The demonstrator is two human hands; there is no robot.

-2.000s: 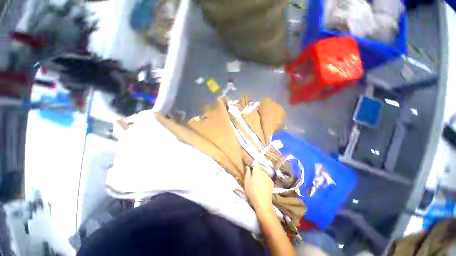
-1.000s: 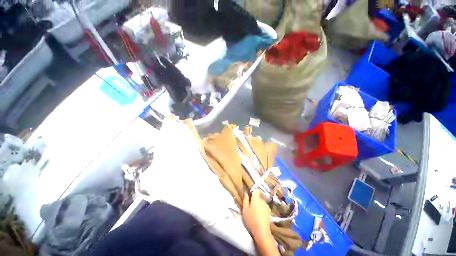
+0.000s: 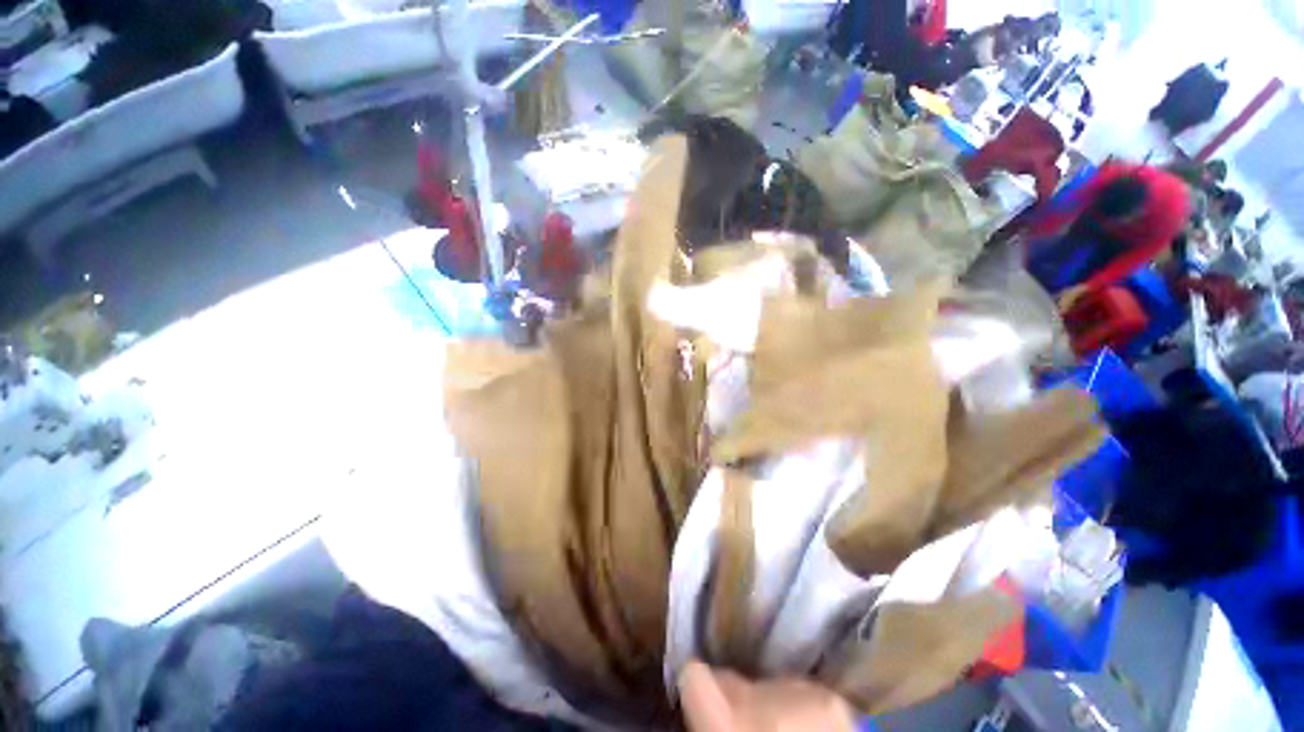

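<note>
A large bundle of tan garment pieces with white parts fills the middle of the view, raised high in front of me. Its layers fan out upward and to the right. My right hand is at the bottom edge, partly cut off, closed on the gathered lower part of the bundle. The tie and knot cannot be made out. My left hand is not in view. A dark navy garment on my body shows at the bottom left.
A white table is on the left, with grey cloth at its near edge. Olive sacks stand beyond the bundle. Blue totes, a dark pile and a red stool part are on the right.
The bundle has risen and now hides the open sack of red fabric and most of the stool. The view has tilted up. My right hand has dropped to the bottom edge, still holding.
</note>
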